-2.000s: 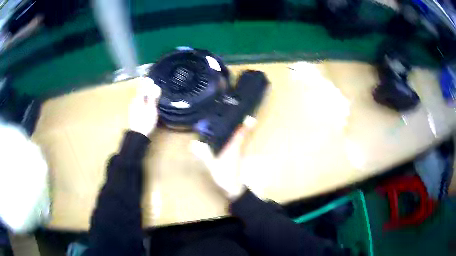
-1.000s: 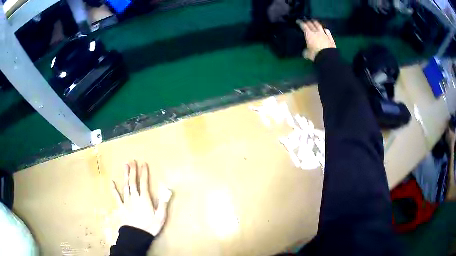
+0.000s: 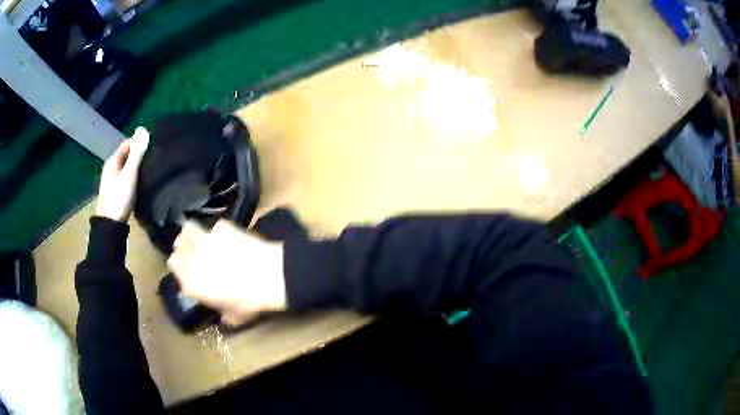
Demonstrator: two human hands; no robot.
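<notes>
A black fan (image 3: 191, 166) is at the left of the tan bench, its round head up and its oblong base nearer me. My left hand (image 3: 122, 174) holds the left edge of the fan head. My right hand (image 3: 227, 271) lies over the joint of head and base and grips the fan there; its fingers are blurred and partly hide the base. A scatter of white strips (image 3: 458, 97) lies on the bench right of the fan, washed out by glare.
Another black fan (image 3: 580, 50) stands at the bench's far right, near a thin green stick (image 3: 598, 111). A grey post (image 3: 61, 101) rises beside the green belt (image 3: 324, 36). A white bundle (image 3: 32, 365) is at left, a red stool (image 3: 669, 219) below right.
My right hand has come back from the belt and a fan is now on the bench between both hands. My left hand has moved from the bare bench to the fan head. The view has shifted.
</notes>
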